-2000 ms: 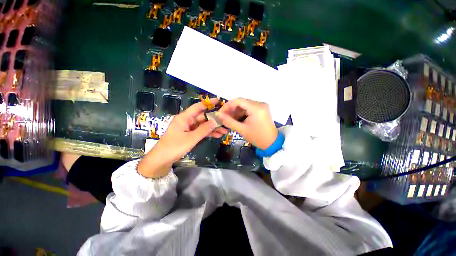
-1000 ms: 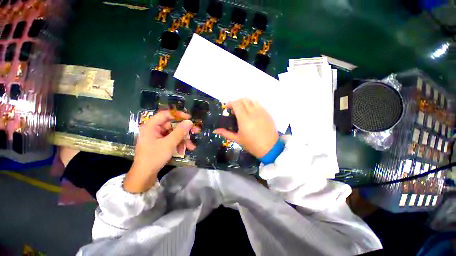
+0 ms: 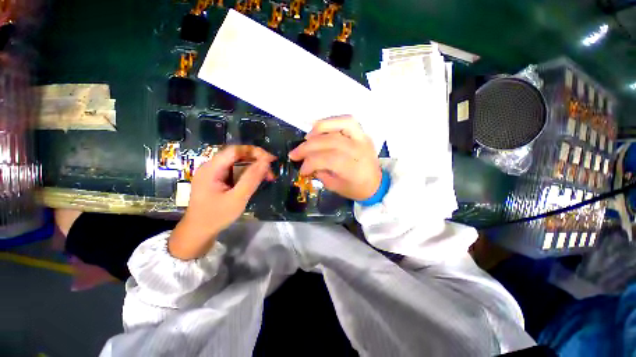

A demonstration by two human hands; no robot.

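My left hand point(image 3: 209, 199) is over the near part of the clear tray point(image 3: 155, 157), thumb and fingertips together; a small greyish patch shows between its fingers, too blurred to name. My right hand point(image 3: 339, 159), with a blue wrist band point(image 3: 377, 190), is just right of it, fingers bent, fingertips close to the left ones but apart. Whether it holds something is hidden. Black square modules point(image 3: 171, 125) with orange flex cables point(image 3: 185, 64) sit in the tray pockets. A long white sheet point(image 3: 279, 70) lies slanted across the tray, its right end by the right hand.
A stack of white sheets point(image 3: 422, 139) lies right of the tray. Beyond it stand a round black mesh device point(image 3: 509, 113) and stacked clear trays point(image 3: 575, 164) with white squares. Beige tape point(image 3: 75, 107) lies left. Stacked trays point(image 3: 15, 153) stand at the left edge. A black cable crosses at right.
The whole view has shifted, so the bench appears further left and higher. The hands were together on a small module two seconds ago, then parted; now the right fingertips are drawn together near the left hand.
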